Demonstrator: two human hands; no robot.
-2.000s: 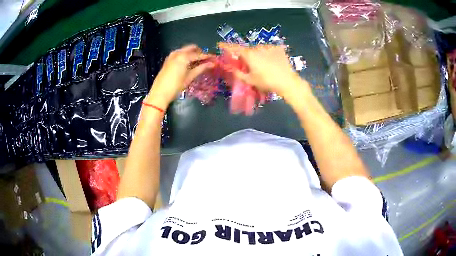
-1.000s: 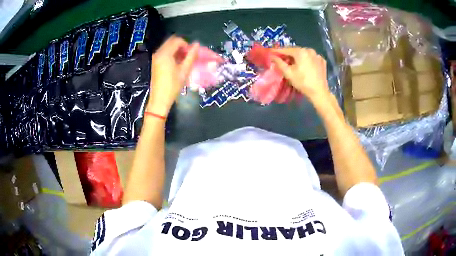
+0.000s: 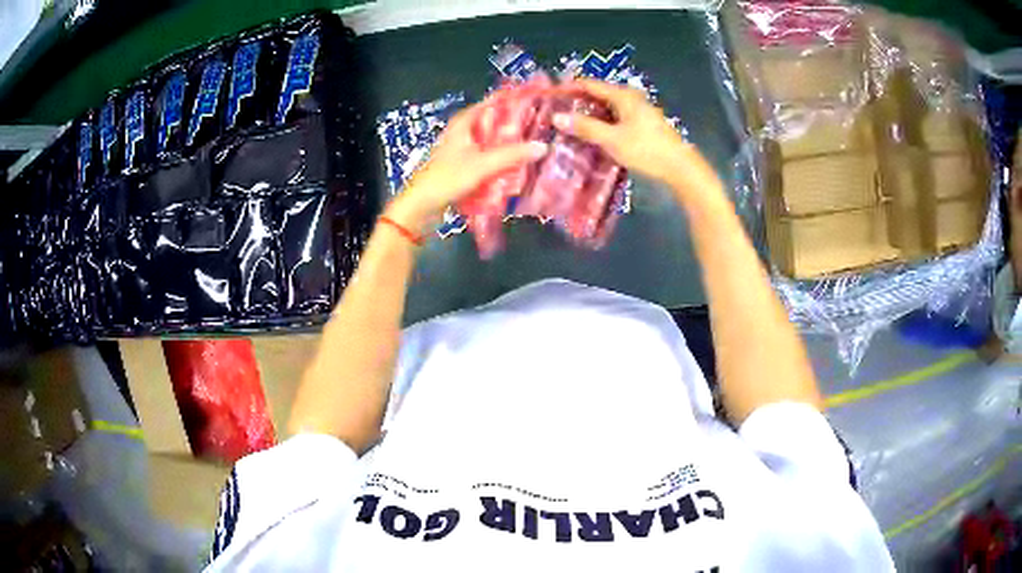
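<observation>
My left hand [image 3: 465,168] is closed on pink-red bags [image 3: 504,151] above the middle of the bench. My right hand [image 3: 628,129] grips a darker pink-red bag [image 3: 579,185] with something ridged inside, right beside it. The two lots touch or nearly touch. Blue and white circuit boards [image 3: 415,134] lie loose on the bench at the left of my hands, and more [image 3: 605,65] lie behind them. Some boards are hidden under the hands and bags.
A glossy black tray [image 3: 263,162] at left holds several blue-white boards in its back row. A divided brown carton [image 3: 835,185] in clear film stands at right, pink-red packs on top. Below the bench at left, an open box holds red bags [image 3: 224,397]. A person's hand shows at the far right edge.
My hands have come together from apart, with the bags between them. Loose boards now show farther left on the bench. The bag in my right hand looks darker and fuller.
</observation>
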